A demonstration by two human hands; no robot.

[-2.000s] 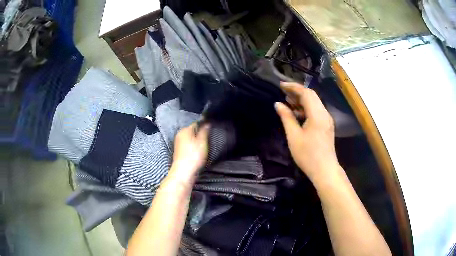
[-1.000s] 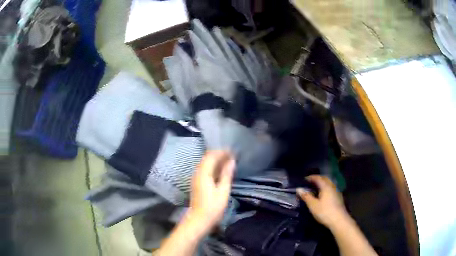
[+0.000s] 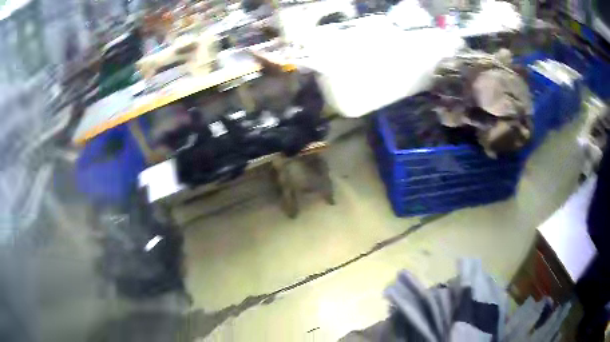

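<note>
Neither of my hands is in the picture. Nearest in front of me, at the bottom right edge, lies a pile of grey garment panels [image 3: 428, 310] with dark panels [image 3: 478, 312] on them. The pile is cut off by the picture's lower edge. Its cloth stands up in folds. The view is blurred, so single pieces are hard to tell apart.
A blue crate [image 3: 455, 180] with brown cloth [image 3: 498, 100] stands on the floor. A low bench [image 3: 301, 152] holds dark bundles with white tags [image 3: 234, 143]. A white-topped box [image 3: 568, 230] is at right, work tables [image 3: 374, 60] behind, a dark heap [image 3: 140, 257] at left.
The view has swung up and left to the floor and benches. Both hands have left the picture. The grey pile now shows only at the bottom right.
</note>
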